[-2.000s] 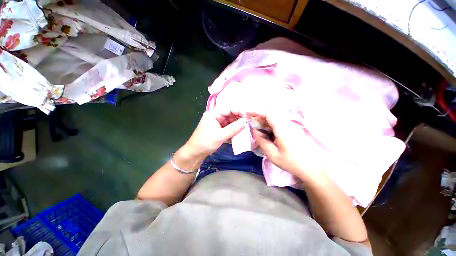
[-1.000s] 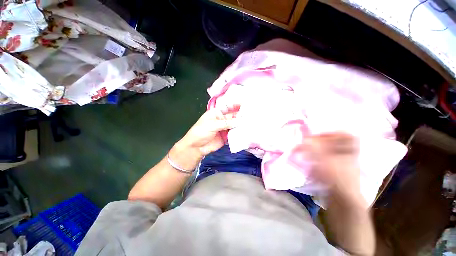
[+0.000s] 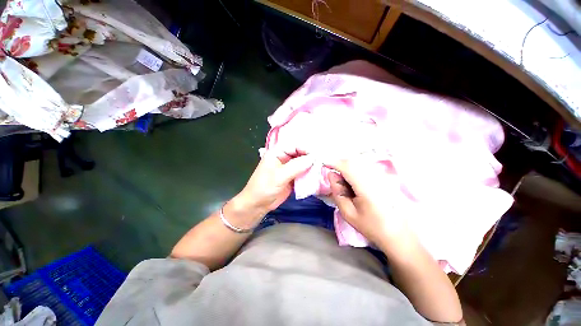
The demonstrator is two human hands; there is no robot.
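A large light-pink garment (image 3: 433, 140) fills my lap and spreads to the right. My left hand (image 3: 275, 178) pinches the cloth's near edge between thumb and fingers. My right hand (image 3: 357, 194) is close beside it, fingertips at the same edge. A small dark thing shows in my right palm, too blurred to name for certain. A small pink flap hangs between the hands. No needle or thread can be made out at the fingertips.
Floral garments (image 3: 121, 83) hang at the upper left. A blue plastic crate (image 3: 73, 283) stands on the green floor at lower left. A white-topped table (image 3: 503, 38) with a wooden drawer (image 3: 344, 18) is at the top. A cardboard box (image 3: 554, 191) is at the right.
A second ago my right hand was blurred and away to the right over the cloth. It has come back beside my left hand, which again pinches the edge.
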